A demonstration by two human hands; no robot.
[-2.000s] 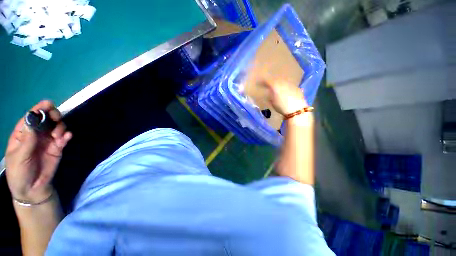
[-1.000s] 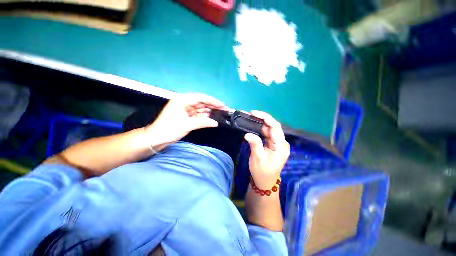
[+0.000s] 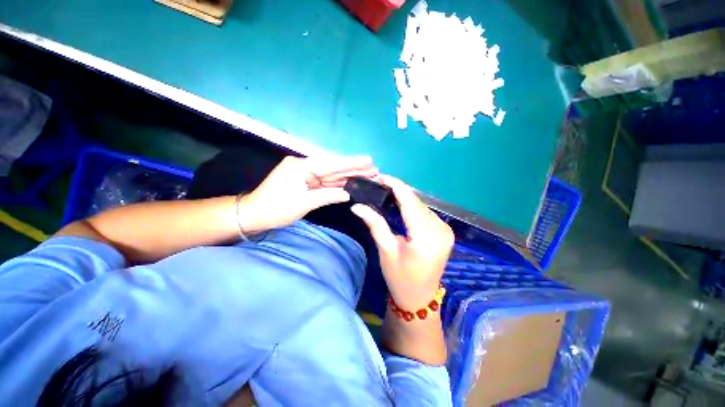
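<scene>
My left hand point(image 3: 290, 191), with a thin bangle, has its fingers against the left end of a black part point(image 3: 367, 193) just off the table's near edge. My right hand point(image 3: 413, 238), with a red bead bracelet, holds the same part between thumb and fingers at its right end. The part looks short, dark and blocky; whether it is one piece or two joined cannot be told. A loose heap of small white pieces point(image 3: 451, 71) lies on the green table point(image 3: 262, 71) beyond my hands.
A red bin point(image 3: 372, 11) stands at the table's far edge of view, with cardboard point(image 3: 203, 8) to its left. A lined blue crate point(image 3: 469, 350) with a cardboard pad point(image 3: 517, 358) tops a stack at lower right. Another blue crate point(image 3: 83, 187) is below the table at left.
My right hand has come back from the crate to my left hand over these two seconds. Since one second ago, the black pieces between my hands have closed into a shorter shape.
</scene>
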